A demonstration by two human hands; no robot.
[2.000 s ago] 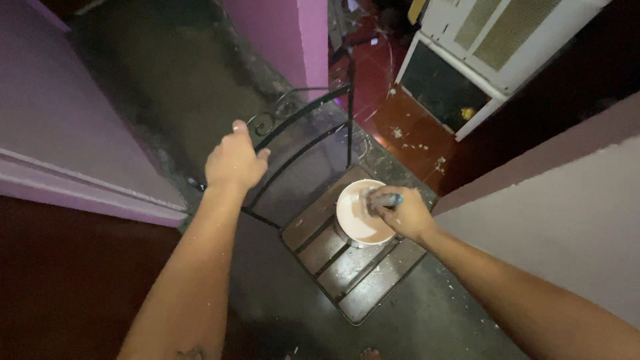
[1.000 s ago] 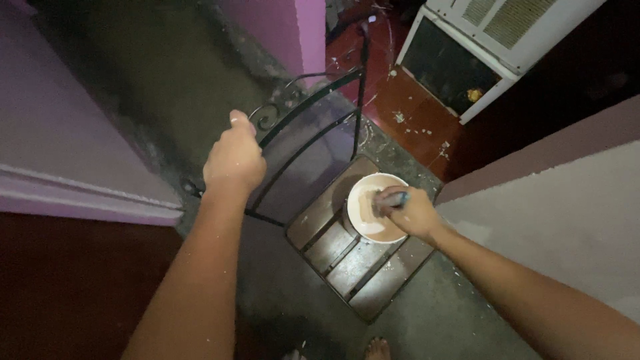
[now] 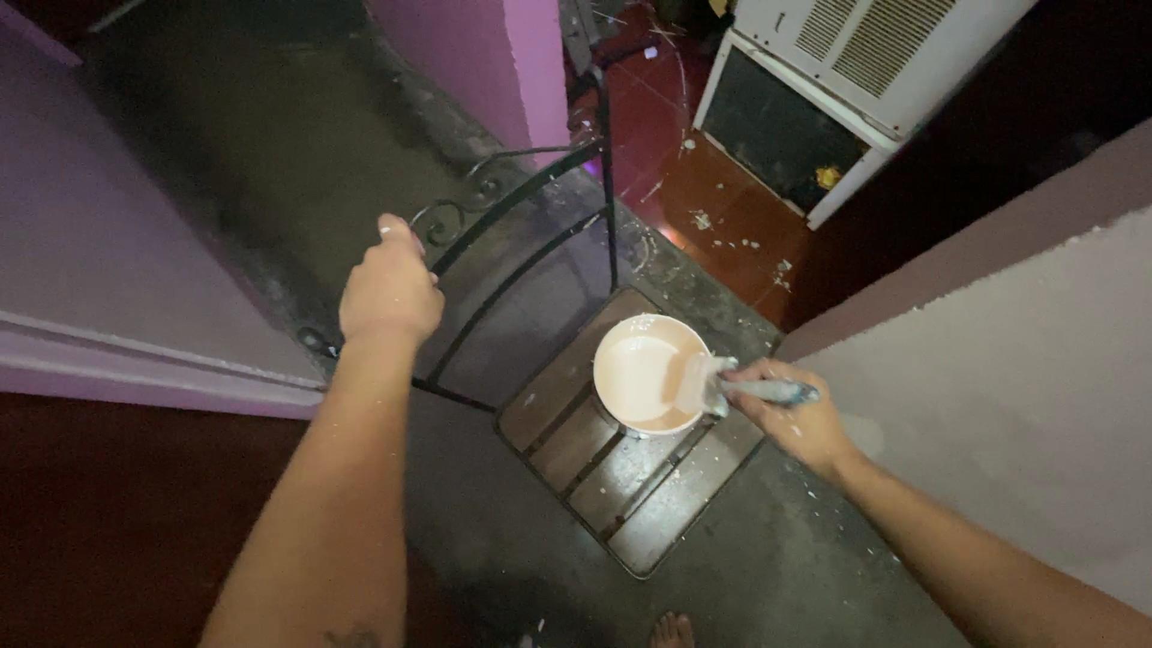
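My left hand (image 3: 391,288) is closed around the black metal backrest (image 3: 513,211) of a chair. The chair's slatted seat (image 3: 630,490) carries a round white tub of pale paint (image 3: 634,373). In my right hand (image 3: 792,414) is a paintbrush (image 3: 765,390), its handle smeared with paint. The paint-coated bristles rest over the right part of the tub's rim, and a darker band runs along the tub's inner wall beside them.
Purple walls (image 3: 180,225) stand at the left and top, a pale wall (image 3: 1008,351) at the right. A white appliance with vents (image 3: 873,45) sits on a stand (image 3: 783,126) at the upper right. Pale flakes (image 3: 702,219) dot the red tiled floor. A bare foot (image 3: 672,630) shows below.
My right hand has moved the brush from inside the tub to its right rim, and more of the brush shows. My left hand stays on the chair's backrest.
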